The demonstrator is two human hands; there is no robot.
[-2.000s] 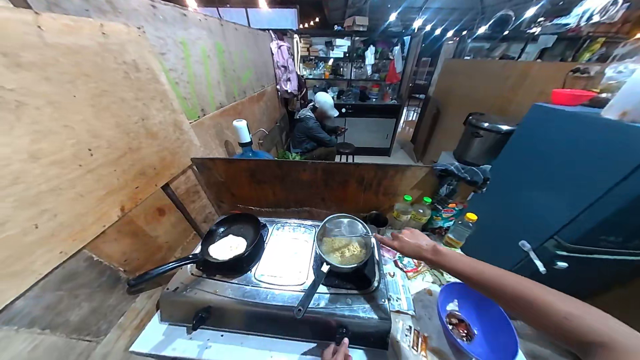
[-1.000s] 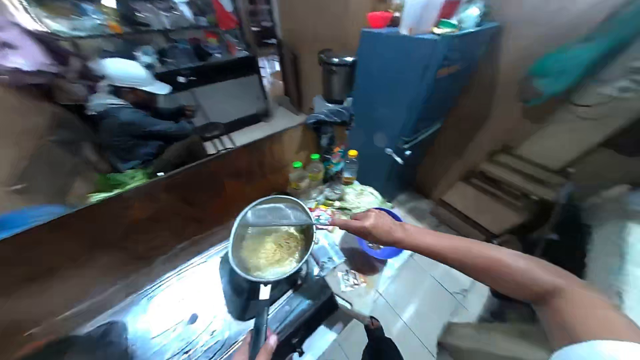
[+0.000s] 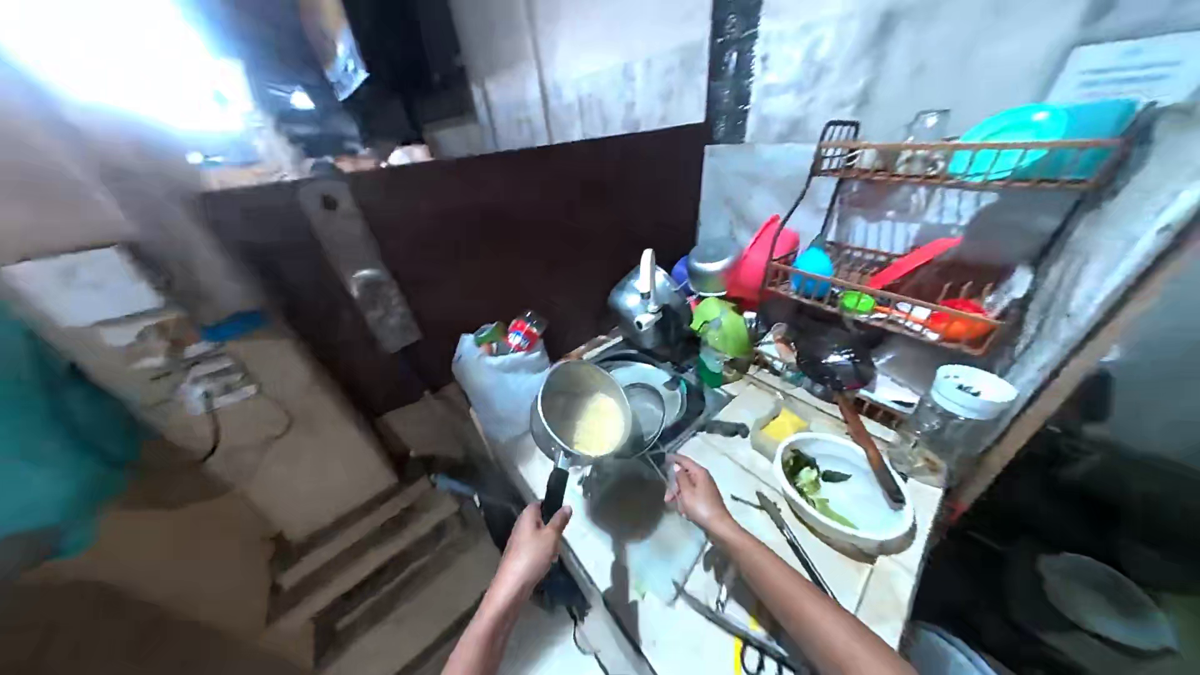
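Note:
My left hand (image 3: 536,539) grips the black handle of a metal saucepan (image 3: 553,403), held tilted above the tiled counter's left edge. Pale yellowish food, apparently noodles, lies inside it. To its right, my right hand (image 3: 692,489) has its fingers closed on what looks like a strainer's thin handle; the grip is blurred. Just beyond that hand, a round, greyish strainer-like shape (image 3: 652,403) lies over or among dishes, hard to make out. A dark, round shadow falls on the counter (image 3: 694,553) below the pan. Right of my hands is a white oval dish (image 3: 872,492) with green leaves and a wooden handle across it.
A metal kettle (image 3: 647,305) and a green item stand behind the dishes. At the left is a white bag (image 3: 502,380) of refuse. A lidded glass jar (image 3: 956,417), yellow sponge (image 3: 784,426) and knives (image 3: 795,544) are at right, below a dish rack (image 3: 891,300). Steps (image 3: 375,572) lie left.
The view has swung far right. The saucepan, on the stove two seconds ago, is now over the tiled counter. My left hand, earlier by the stove's front, has taken its handle.

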